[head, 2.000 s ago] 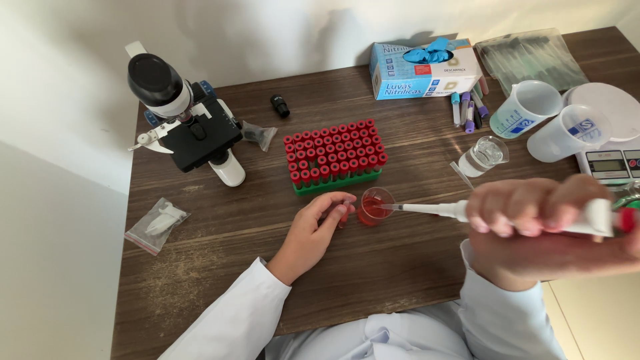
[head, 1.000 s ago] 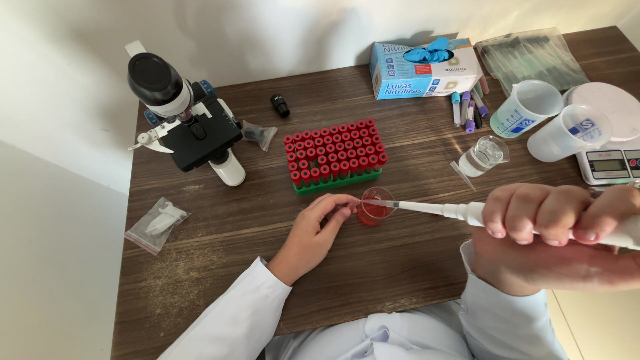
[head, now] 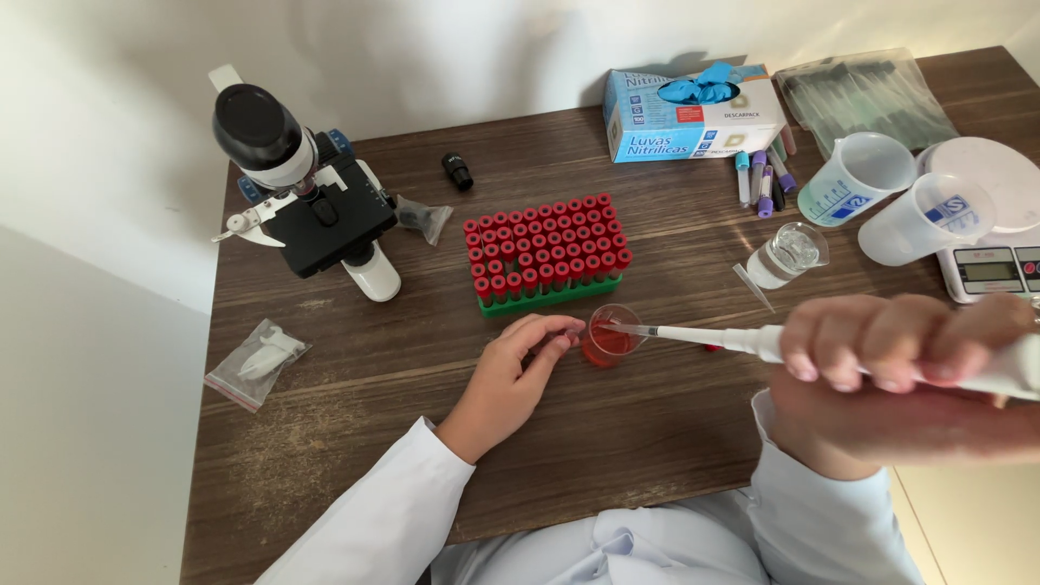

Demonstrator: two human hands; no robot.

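My right hand grips a white pipette held nearly level, its clear tip reaching over the rim and into a small glass beaker of red liquid. Beside that beaker's left side is my left hand, thumb and forefinger brought together at a small clear thing, perhaps a tube, mostly hidden by the fingers. Just behind both stands a green rack filled with red-capped tubes; one place in it shows a gap. A small red object lies partly hidden under the pipette.
A microscope stands at the left, near a black eyepiece and a plastic bag. Toward the right are a glass beaker of clear liquid, plastic beakers, a digital scale, capped tubes and a glove box.
My right hand with the pipette has shifted slightly to the right since the first frame. My left hand has stayed beside the beaker of red liquid.
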